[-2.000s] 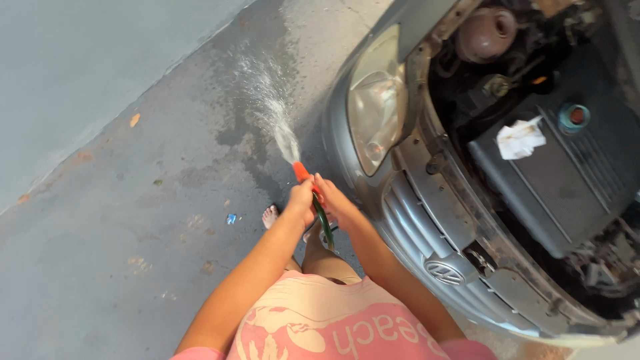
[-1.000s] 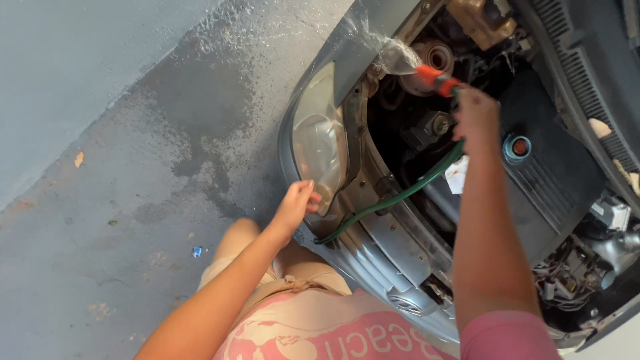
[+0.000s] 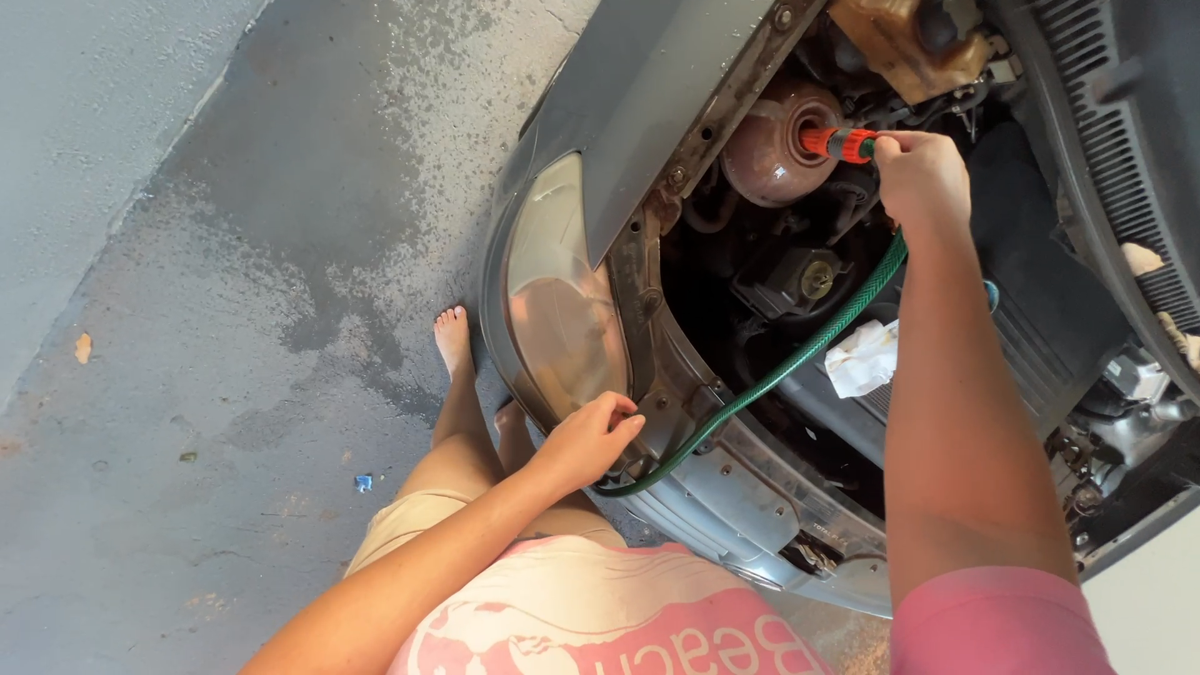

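My right hand (image 3: 923, 183) grips the green garden hose (image 3: 797, 361) just behind its orange nozzle (image 3: 837, 143). The nozzle's tip sits in the open mouth of a brownish, round plastic coolant tank (image 3: 778, 155) in the car's engine bay; whether water flows is hidden. From my hand the hose droops over the front edge of the bay and past the grille. My left hand (image 3: 589, 441) hangs near the lower end of the headlight (image 3: 567, 291), fingers loosely curled and apart, holding nothing. Crumpled white paper or cloth (image 3: 861, 359) lies on the black engine cover (image 3: 1022, 328).
The car's front bumper (image 3: 511, 347) curves beside my bare feet. A yellowed plastic reservoir (image 3: 914, 47) sits beyond the tank. The grey floor (image 3: 234, 422) has wet patches, a dry leaf (image 3: 83, 348) and a blue scrap (image 3: 364, 482). A wall (image 3: 84, 122) runs along the left.
My right hand has brought the nozzle from over the floor across to the tank's mouth. My left hand has left the hose. The visible spray over the floor, then over the bay's edge, no longer shows.
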